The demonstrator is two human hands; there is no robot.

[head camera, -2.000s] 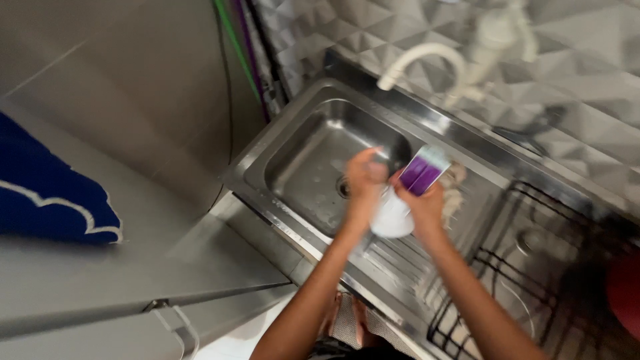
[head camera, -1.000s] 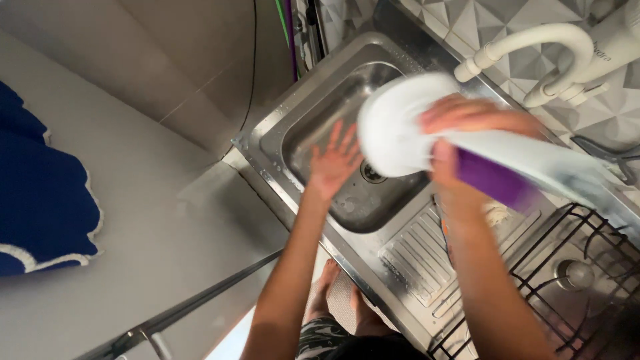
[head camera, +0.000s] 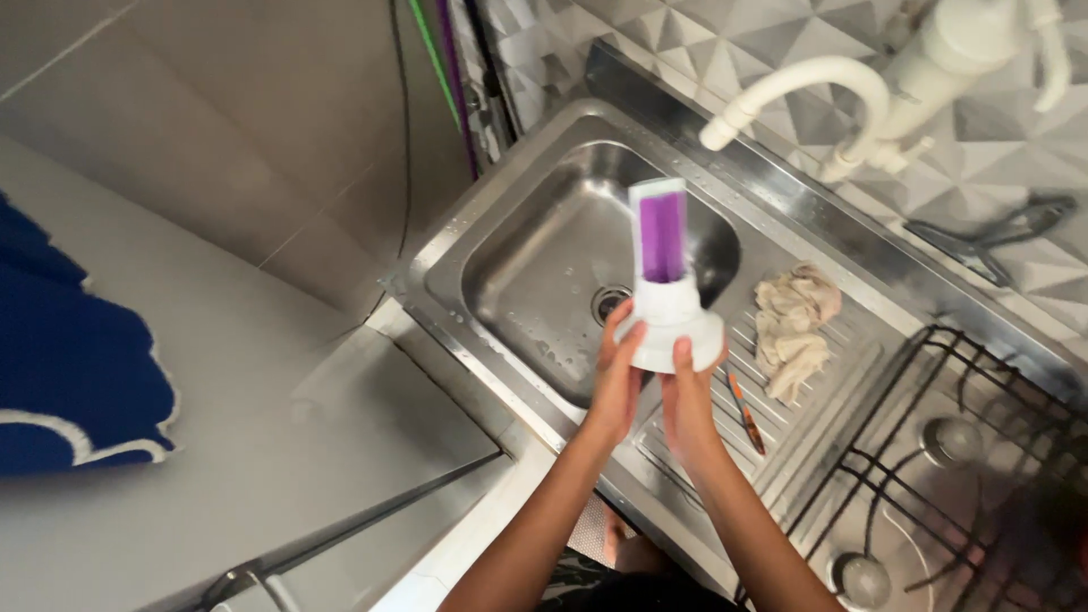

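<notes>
Both hands grip a white plastic device with a round flared base and a clear upper part with a purple insert [head camera: 667,331], upright over the right side of the steel sink basin [head camera: 544,272]. My left hand [head camera: 619,370] holds the left edge of the base. My right hand [head camera: 693,382] holds its right edge, thumb on top. A crumpled beige cloth [head camera: 795,327] lies on the ribbed drainboard to the right. Nearer me on the drainboard is a thin orange and dark utensil [head camera: 746,415]. The device is slightly blurred and its underside is hidden.
A cream curved faucet [head camera: 795,81] rises behind the sink. A dark-handled tool [head camera: 990,238] is by the tiled wall. The stove's black wire grate [head camera: 901,476] stands at the right. A blue cloth with white trim [head camera: 76,365] lies on the grey surface at the left.
My left hand, apart and open over the basin a second ago, is now on the device's base. The device, tilted to the right then, is now upright. The view has shifted.
</notes>
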